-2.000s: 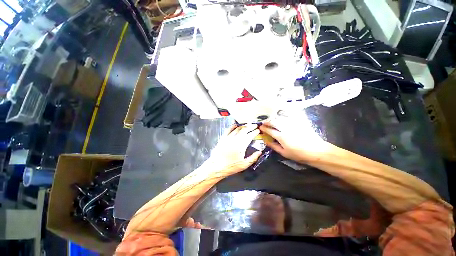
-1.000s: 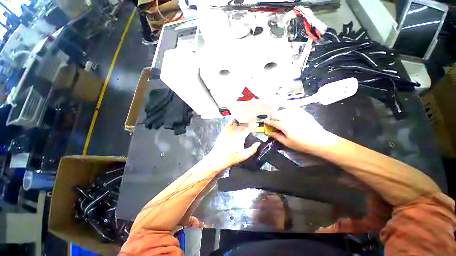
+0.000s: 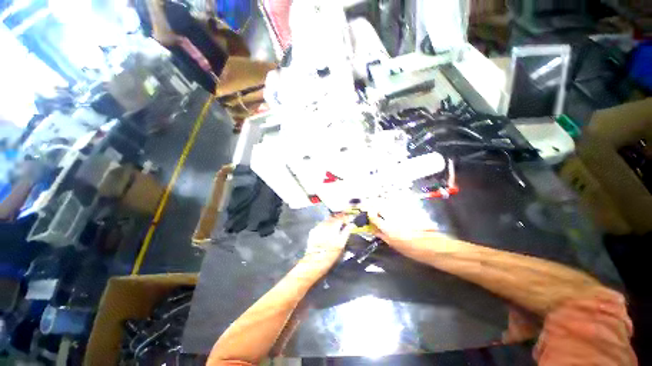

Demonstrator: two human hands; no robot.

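The white sewing machine head (image 3: pixel 325 154) with red marks stands in front of me, overexposed. A small black fabric piece (image 3: pixel 360 219) lies under it over the yellow plate (image 3: pixel 369 229). My left hand (image 3: pixel 329 237) holds its left side with the fingertips close to the needle area. My right hand (image 3: pixel 397 230) has its fingertips on its right side. The needle and presser foot are hidden by glare and fingers, and both hands are blurred.
Plain black pieces (image 3: pixel 252 206) lie left of the head and pale-lined strips (image 3: pixel 457 136) right of it. A red item (image 3: pixel 447 191), perhaps snips, is by the white guard (image 3: pixel 422 166). A filled cardboard box (image 3: pixel 114 314) stands lower left. A screen (image 3: pixel 537 82) stands right rear.
The view has tilted up, showing more background. The long black panel seen below my hands a second ago no longer shows there. A red item now shows right of the head. My hands remain near the needle.
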